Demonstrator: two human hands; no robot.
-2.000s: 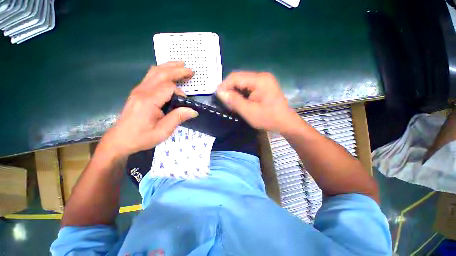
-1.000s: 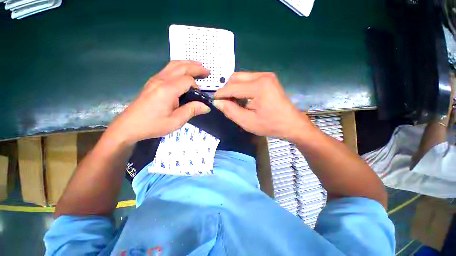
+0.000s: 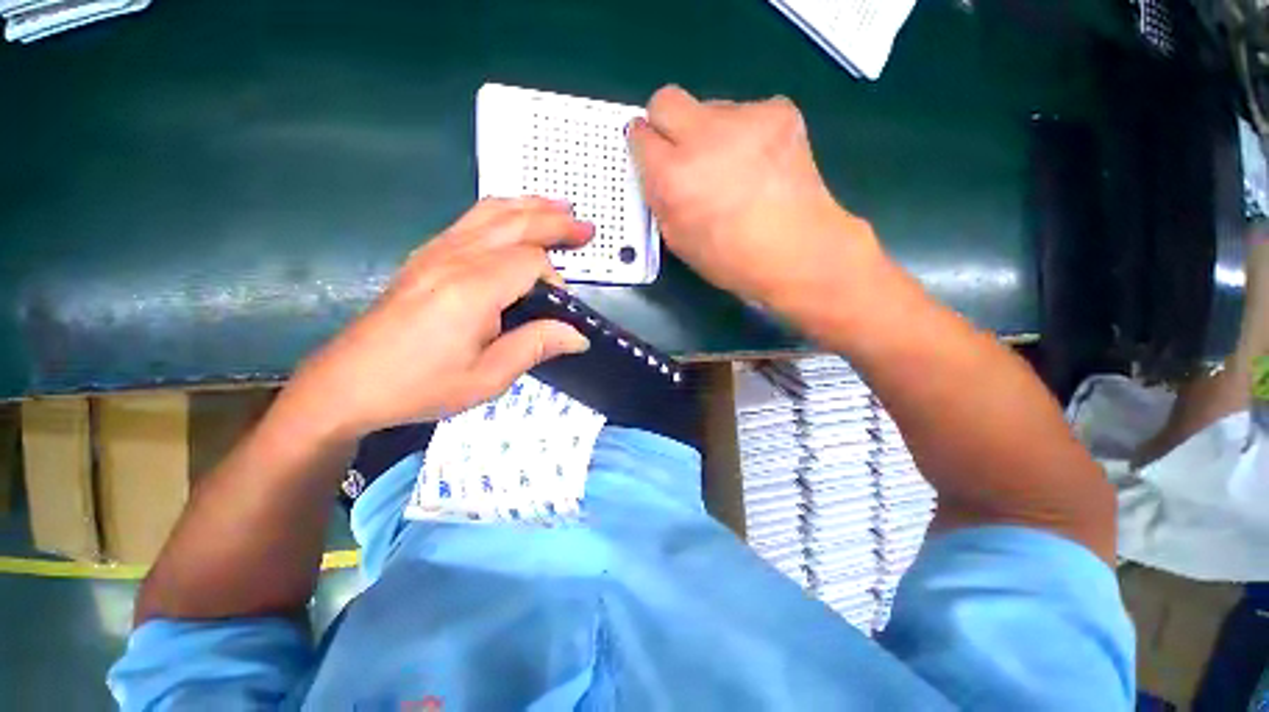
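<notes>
A white perforated cover (image 3: 557,146) lies on the green bench in front of me. One black foot pad (image 3: 629,255) sits at its near right corner. My left hand (image 3: 480,299) grips the black pad sheet (image 3: 612,365) below the cover, with its fingertips resting on the cover's near part. A row of white marks shows along the sheet's edge. The printed release liner (image 3: 508,459) hangs from the sheet over my lap. My right hand (image 3: 724,174) is at the cover's far right corner, fingers together; a small dark pad shows at the fingertips.
White covers lie at the far left (image 3: 63,17) and far right (image 3: 852,28) of the bench. An open carton of covers (image 3: 835,487) stands below at right, brown cardboard (image 3: 146,466) below at left. Dark sheets (image 3: 1113,237) and another person's arm (image 3: 1204,383) are at the right.
My right hand has moved from the pad sheet up to the cover's far right corner. My left hand still holds the sheet. The near right pad appeared between the two earlier frames.
</notes>
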